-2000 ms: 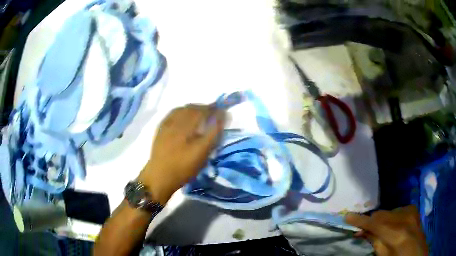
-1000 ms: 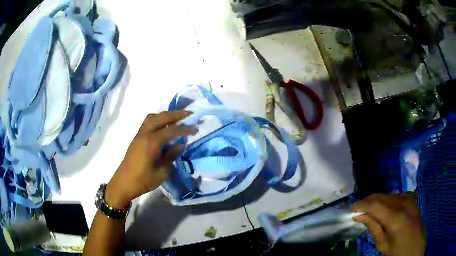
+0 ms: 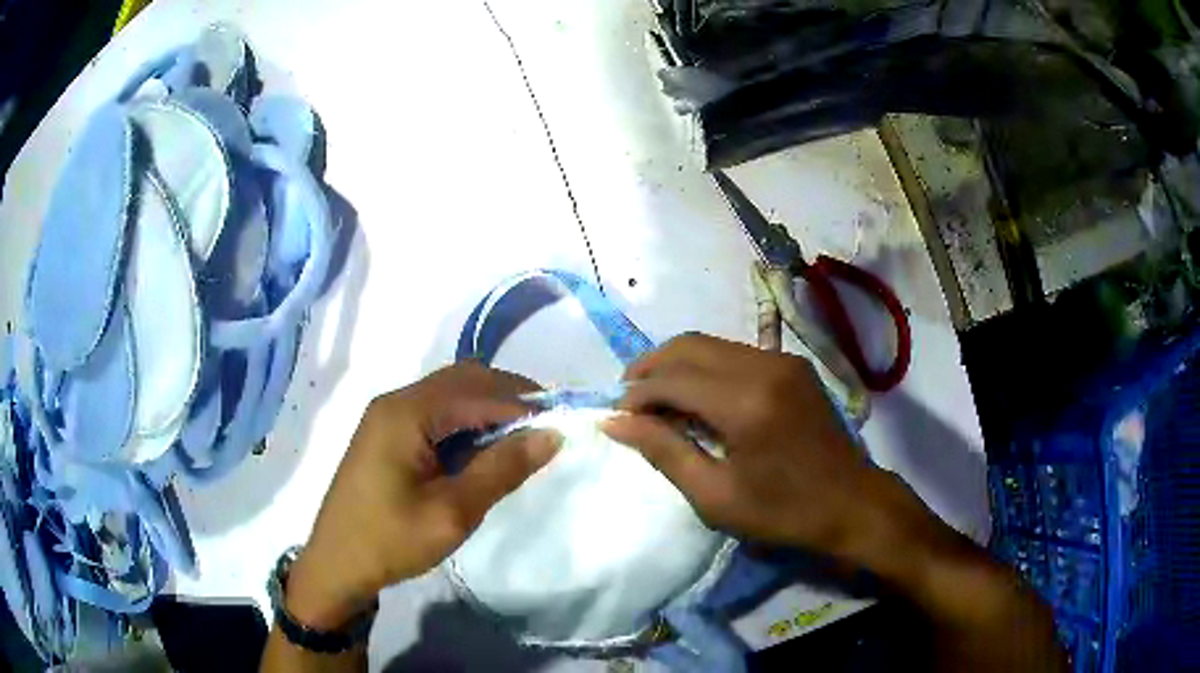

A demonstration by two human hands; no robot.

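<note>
A rounded white panel (image 3: 586, 533) lies in front of me, with light blue fabric along its top edge. My left hand (image 3: 454, 460) pinches that edge on the left, and my right hand (image 3: 737, 440) pinches it on the right, close to the left. Both hands are shut on the workpiece, fingertips nearly meeting. A light blue strap (image 3: 553, 283) loops up behind the hands onto the table. More blue fabric (image 3: 717, 618) shows below my right wrist. What lies beneath the panel is hidden.
White table (image 3: 434, 79); cut oval panels (image 3: 86, 237) piled at left. Scissors with a red handle loop (image 3: 905, 329) lie right of the work. A dark machine part (image 3: 842, 66) stands at upper right. A blue crate (image 3: 1053, 513) is at right, a black flat object (image 3: 211, 638) at lower left.
My right hand has come in from the lower right to the workpiece beside my left hand. The white panel now covers the bunched blue straps seen before.
</note>
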